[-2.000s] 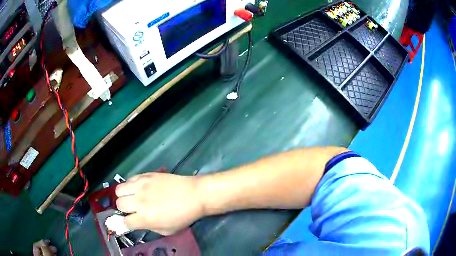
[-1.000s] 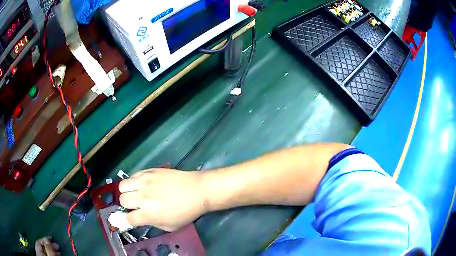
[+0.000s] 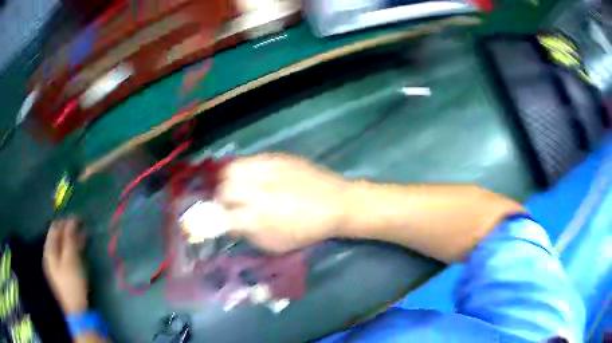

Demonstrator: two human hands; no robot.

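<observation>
My right hand [image 3: 285,201] is over the upper part of the dark red fixture [image 3: 288,268], fingers bent down, with white coverings [image 3: 205,221] at the thumb and fingertips. What lies under its fingers is hidden and blurred. My left hand [image 3: 66,258], with a blue wrist strap [image 3: 86,323], is at the far left, fingers pointing away from me. A small yellow-green circuit board [image 3: 62,193] shows just beyond its fingertips; blur hides whether they touch it. Red and black twisted wires [image 3: 121,221] loop beside the fixture.
A black compartment tray [image 3: 537,114] is at the right, with boards at its far end. Part of another tray with boards [image 3: 10,295] is at the left edge. The reddish-brown test box [image 3: 161,53] and white tester [image 3: 382,15] stand on the shelf. A black curved item [image 3: 173,328] lies near me.
The view has swung left and down, bringing more of my left hand, the left tray and the black curved item into view. My right hand stays over the fixture.
</observation>
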